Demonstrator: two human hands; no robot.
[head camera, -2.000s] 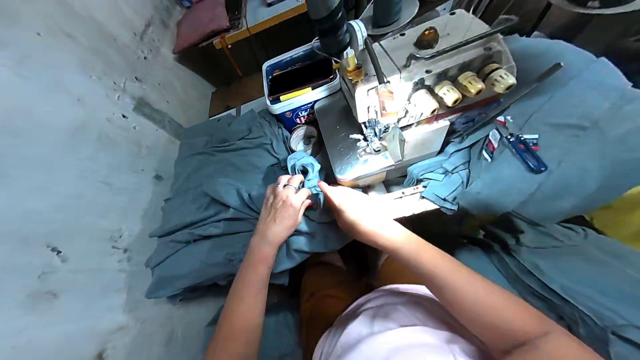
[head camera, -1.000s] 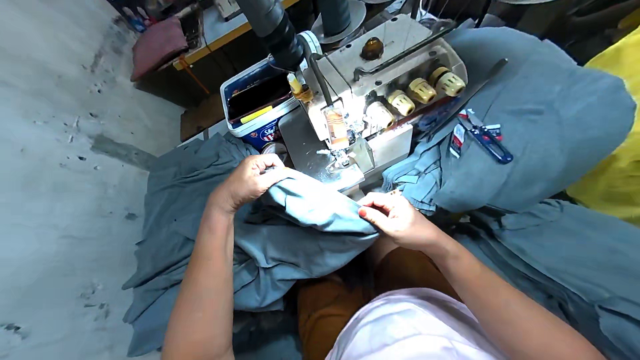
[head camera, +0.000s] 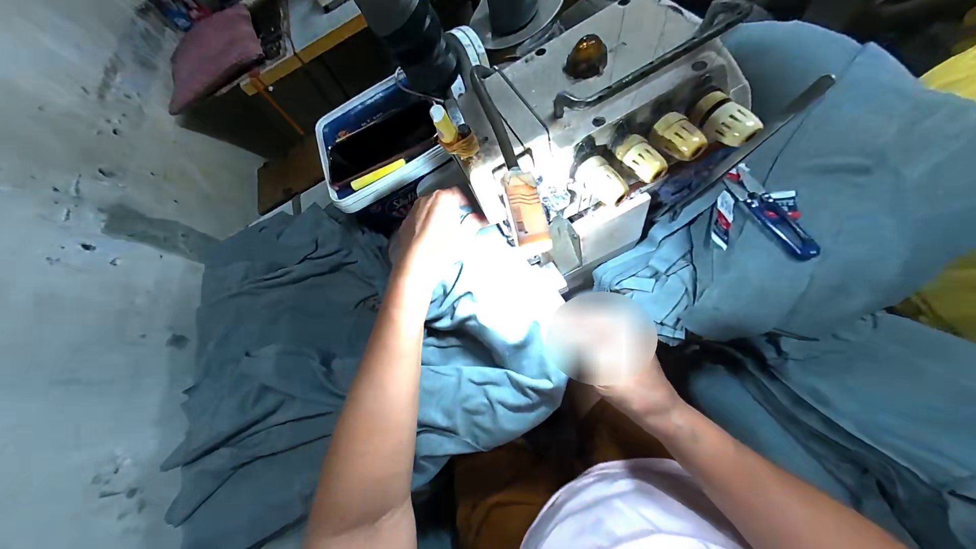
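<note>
Blue-grey fabric (head camera: 488, 381) lies bunched between my hands, its upper part washed out by the lamp light at the sewing machine (head camera: 618, 69). My left hand (head camera: 438, 229) rests on the fabric's upper left edge, close to the machine's needle area; its fingertips are lost in glare. My right hand (head camera: 602, 339) is at the fabric's right side, below the machine's front corner, and is blurred, so its fingers cannot be made out. The presser foot and needle are hidden by glare.
A white-rimmed tub (head camera: 343, 202) holding a yellow item stands left of the machine. Thread snips with blue handles (head camera: 785, 229) lie on piled fabric (head camera: 862, 168) at right. More fabric (head camera: 267, 366) is heaped at left beside the wall. Cream tension dials (head camera: 679, 137) line the machine's front.
My left hand has moved up to the machine with the fabric's edge, which one second ago was stretched between both hands below it. Two seconds ago both hands were together at a small bunched piece.
</note>
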